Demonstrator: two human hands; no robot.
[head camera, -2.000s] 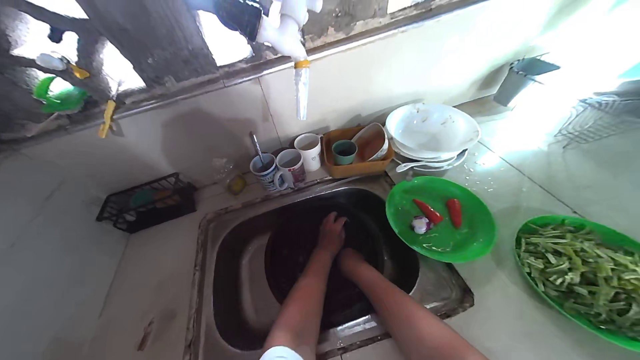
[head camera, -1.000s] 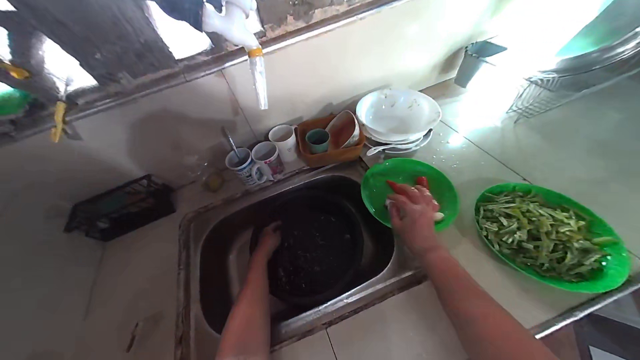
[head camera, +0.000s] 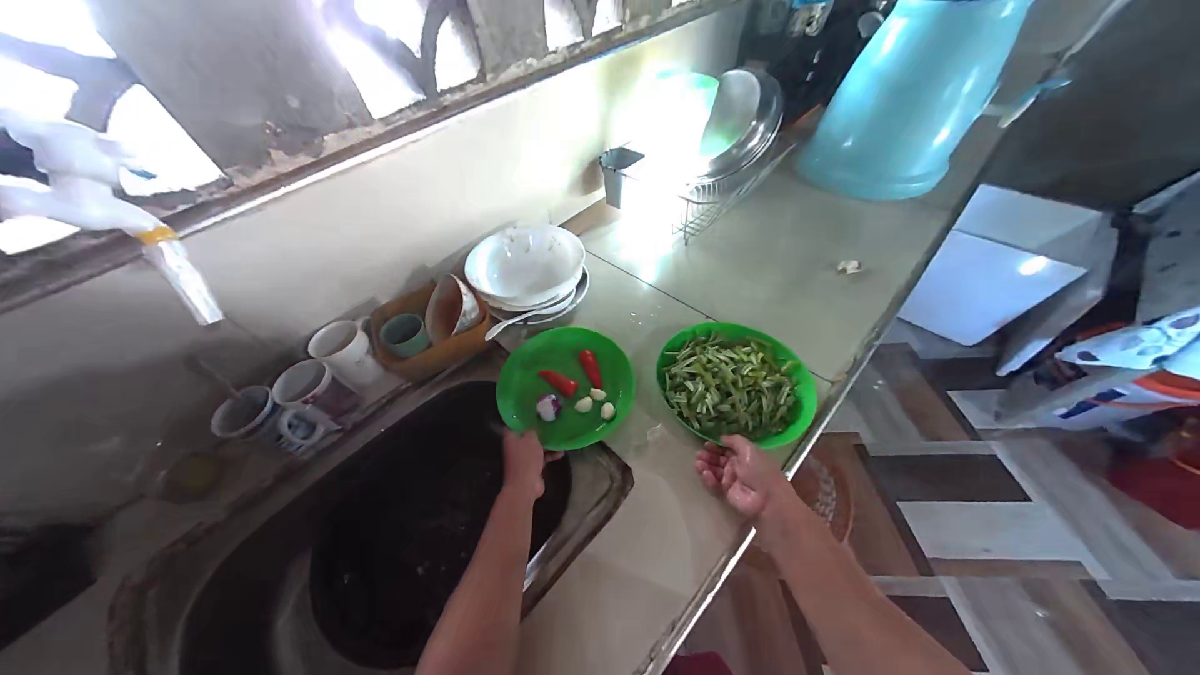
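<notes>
My left hand (head camera: 527, 462) grips the near rim of a green plastic plate (head camera: 553, 361) beside the sink. Two red chili peppers (head camera: 560, 382), a small purple shallot or onion (head camera: 548, 407) and several peeled garlic cloves (head camera: 607, 411) lie on that plate. At the near edge of a second green plate (head camera: 808, 403), heaped with sliced green vegetables (head camera: 731, 386), my right hand (head camera: 736, 473) has its fingers curled at the rim. Some fingertips are hidden under it. A dark round basin (head camera: 403, 562) sits in the steel sink (head camera: 609, 478).
Stacked white bowls (head camera: 525, 265), an orange-brown tray (head camera: 450, 354) with cups, and mugs (head camera: 342, 349) line the wall. A white faucet (head camera: 89, 187) overhangs at left. A wire rack (head camera: 698, 211) and a light-blue container (head camera: 909, 103) stand farther back. The counter edge (head camera: 722, 572) drops to the floor at right.
My left hand has left the dark basin and taken the plate of chilies. My right hand has moved from that plate to the vegetable plate. Garlic cloves now show. The view has swung right.
</notes>
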